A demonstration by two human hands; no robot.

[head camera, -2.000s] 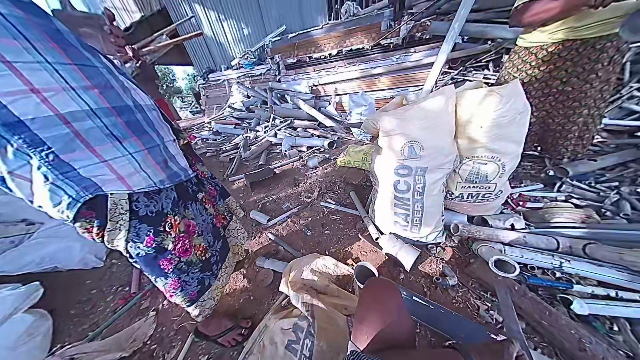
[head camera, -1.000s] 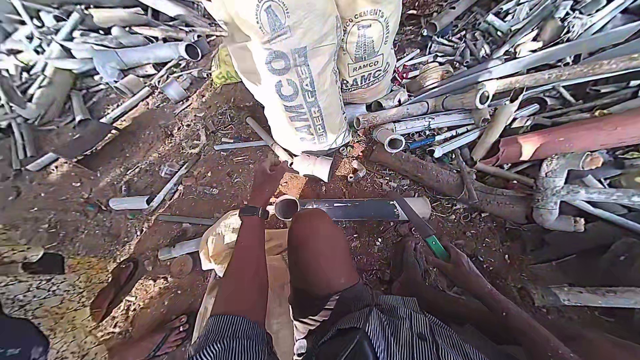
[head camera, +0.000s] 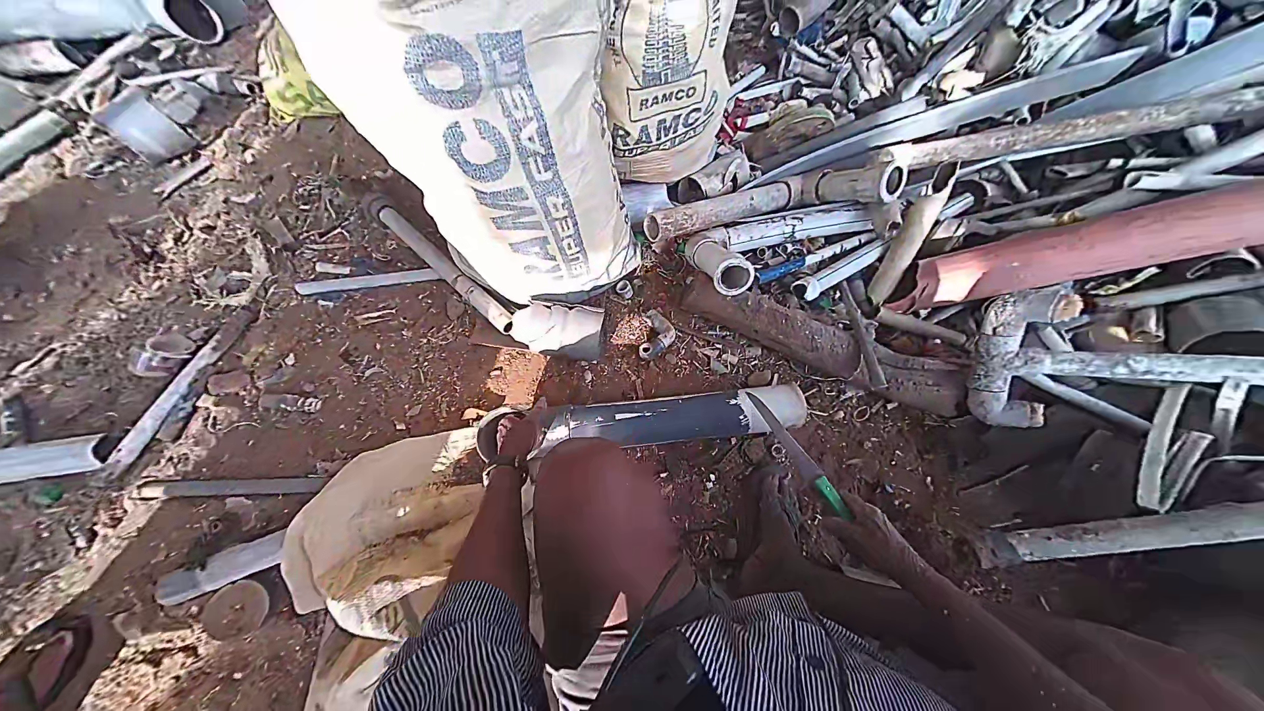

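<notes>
A dark grey plastic pipe (head camera: 657,420) with a pale right end lies crosswise on the ground just beyond my knee. My left hand (head camera: 516,434) grips its left end at the wide socket. Around the green handle of a long metal blade (head camera: 795,444) my right hand (head camera: 869,533) is closed; whether it is a knife or a saw I cannot tell. The blade's tip rests at or just over the pale end of the pipe. A folded woven sack (head camera: 395,523) lies left of my knee.
Two upright filled cement sacks (head camera: 494,148) (head camera: 667,89) stand ahead. Scrap pipes (head camera: 760,212) are heaped at the right, with a split reddish pipe (head camera: 1096,247) and a branched pipe (head camera: 997,355). Several loose pipe pieces lie on the soil at the left, and a foot is at the lower left.
My left hand has moved back from near the base of the cement sack to the pipe's left end and taken hold of it. The blade stays in my right hand.
</notes>
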